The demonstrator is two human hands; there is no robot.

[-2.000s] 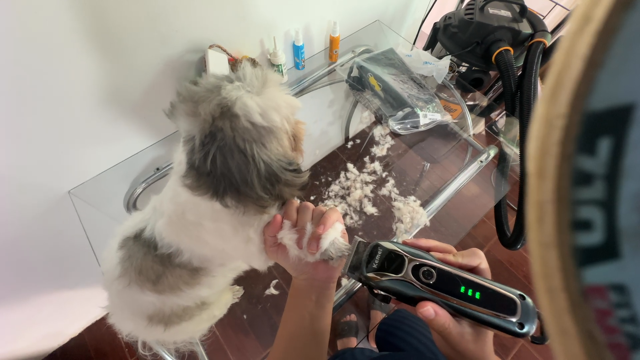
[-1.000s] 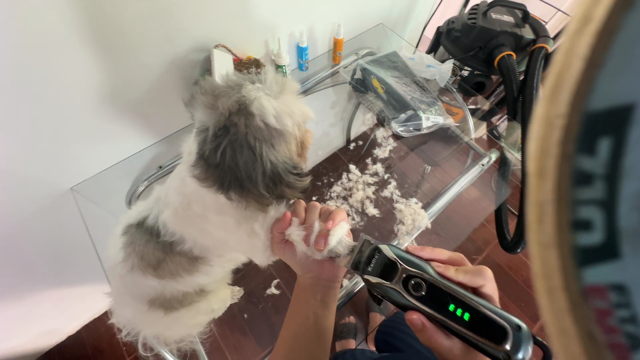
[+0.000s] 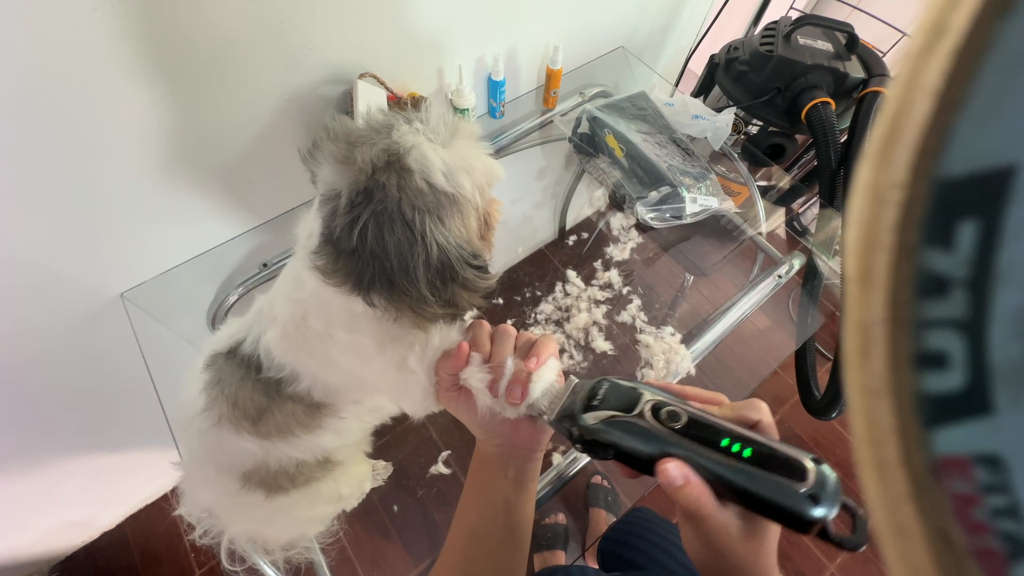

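Observation:
A white and grey long-haired dog (image 3: 320, 344) sits on a glass table (image 3: 160, 352), its head turned away from the camera. My left hand (image 3: 500, 384) is closed around the dog's white front paw (image 3: 512, 384), with fur showing between the fingers. In my right hand (image 3: 720, 472) is a black cordless hair clipper (image 3: 696, 440) with several green lights lit. The clipper's metal blade (image 3: 562, 400) is at the end of the paw. Whether it touches skin or only fur cannot be told. Cut white fur (image 3: 584, 312) lies in tufts right of the dog.
Blue (image 3: 497, 88) and orange (image 3: 553, 78) spray bottles and a white nozzle bottle (image 3: 462, 98) stand by the wall. A clear plastic bag (image 3: 656, 160) with dark contents lies on the table. Beyond it is a black blower or vacuum (image 3: 788, 64) with hoses. A round wooden rim (image 3: 880, 264) blocks the right side.

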